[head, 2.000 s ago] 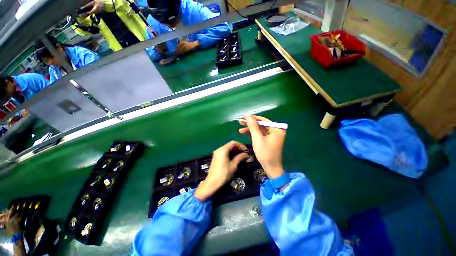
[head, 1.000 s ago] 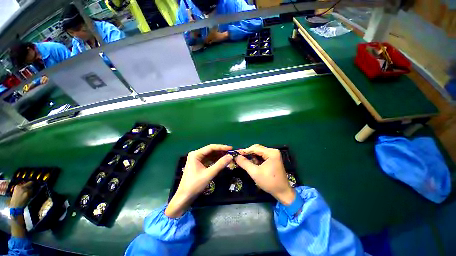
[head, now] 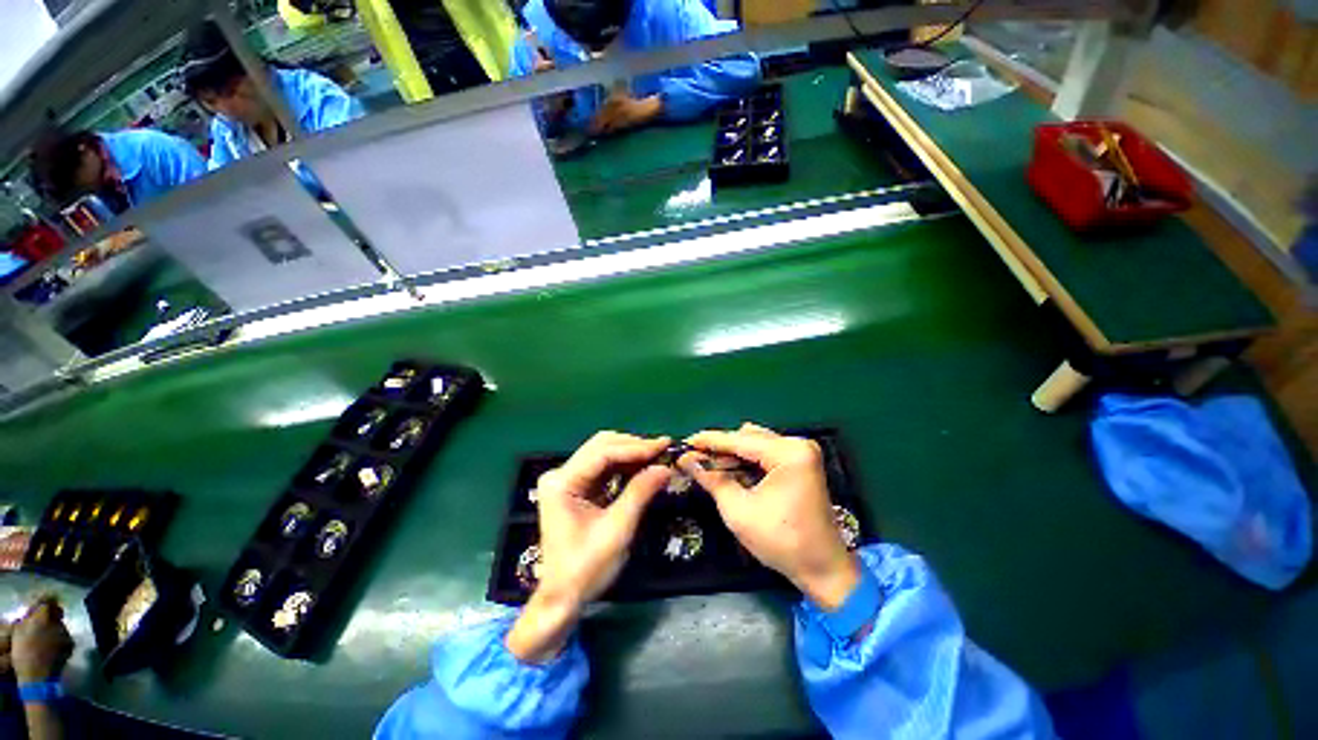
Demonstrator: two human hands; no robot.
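My left hand [head: 586,518] and my right hand [head: 773,502] meet fingertip to fingertip above the black working tray [head: 658,575]. Between them they pinch a small dark round unit [head: 677,455], mostly hidden by the fingers. Round units with silver and gold glints lie in the tray's pockets, one [head: 682,541] in plain view between my wrists. My hands hide much of the tray's far row. No tweezers can be made out in this frame.
A second compartment tray [head: 354,499] with filled pockets lies slanted at left. Farther left are a neighbour's tray [head: 101,532], a small parts box [head: 140,607] and another person's hand. A red basket [head: 1110,174] stands on the right shelf, a blue cloth [head: 1207,477] below it. Co-workers sit beyond the divider.
Two seconds ago my right hand held a white pen-like tool up; it no longer shows. Both hands now meet at the unit. Over the last second the neighbour's hand moved down from their tray.
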